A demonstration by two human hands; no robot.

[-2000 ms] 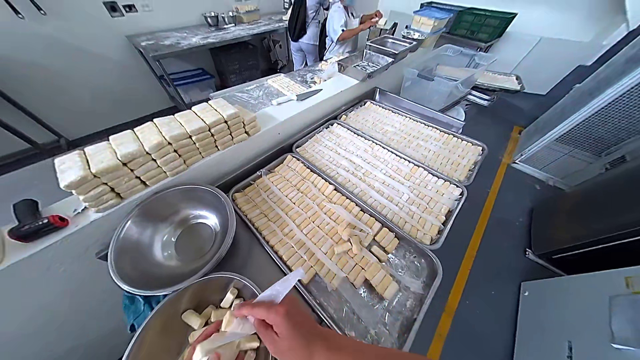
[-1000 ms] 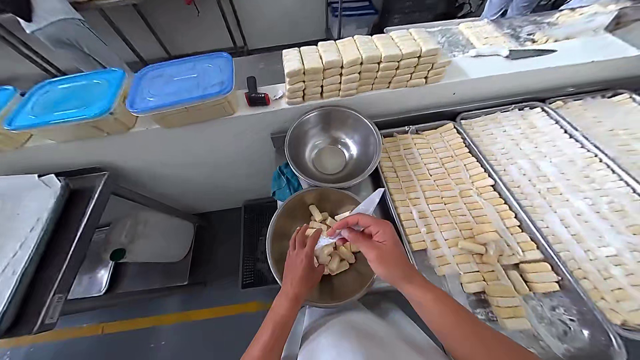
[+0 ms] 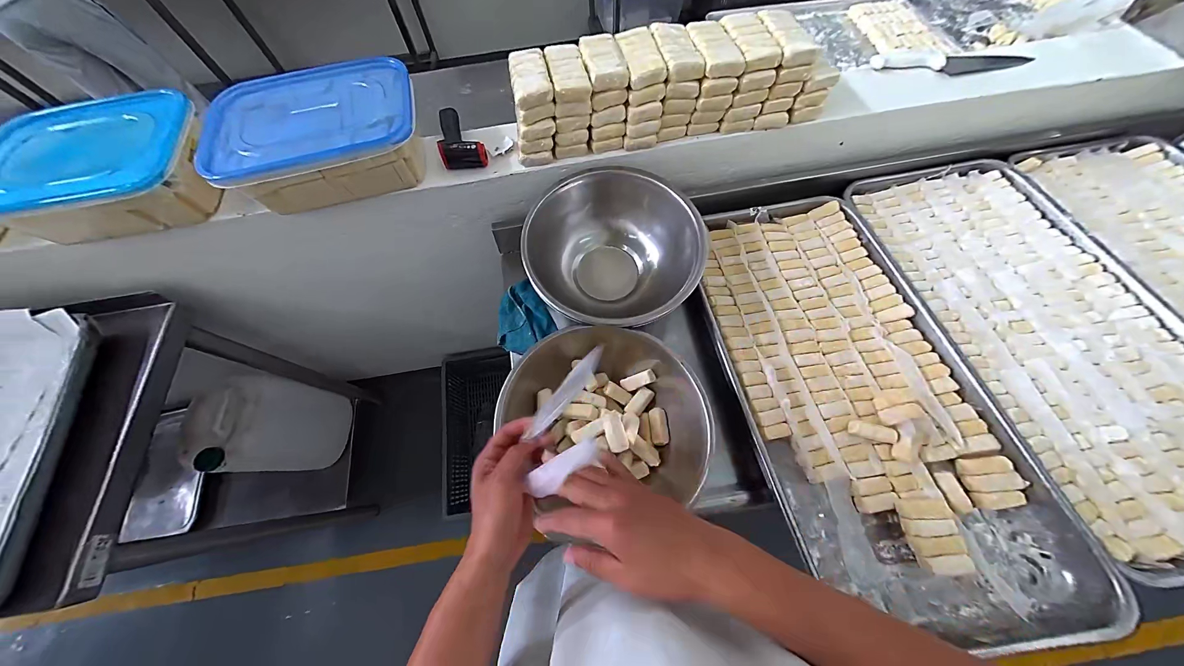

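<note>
My left hand [image 3: 504, 486] pinches one part of a thin translucent plastic strip [image 3: 566, 393] over the near rim of a steel bowl [image 3: 698, 407]. My right hand [image 3: 629, 527] is on another white part of the strip at the same rim. Inside the bowl lie many short pale dough pieces [image 3: 638, 400]. A second steel bowl [image 3: 613, 245], with no food in it, stands just beyond. To the right, a metal tray [image 3: 1045, 583] holds rows of similar pieces with plastic strips between them; some lie loose near its front.
Two more filled trays [image 3: 1017, 305] [image 3: 1128, 203] lie at right. On the ledge are stacked dough blocks [image 3: 680, 55], a knife [image 3: 953, 62], a black-and-red handled tool [image 3: 461, 148] and blue-lidded tubs [image 3: 305, 120]. A teal cloth [image 3: 524, 317] hangs beside the bowls. A dark rack [image 3: 129, 416] stands left.
The view has swung left since two seconds ago. My hands have moved from over the bowl's middle to its near left rim, with the plastic strip between them.
</note>
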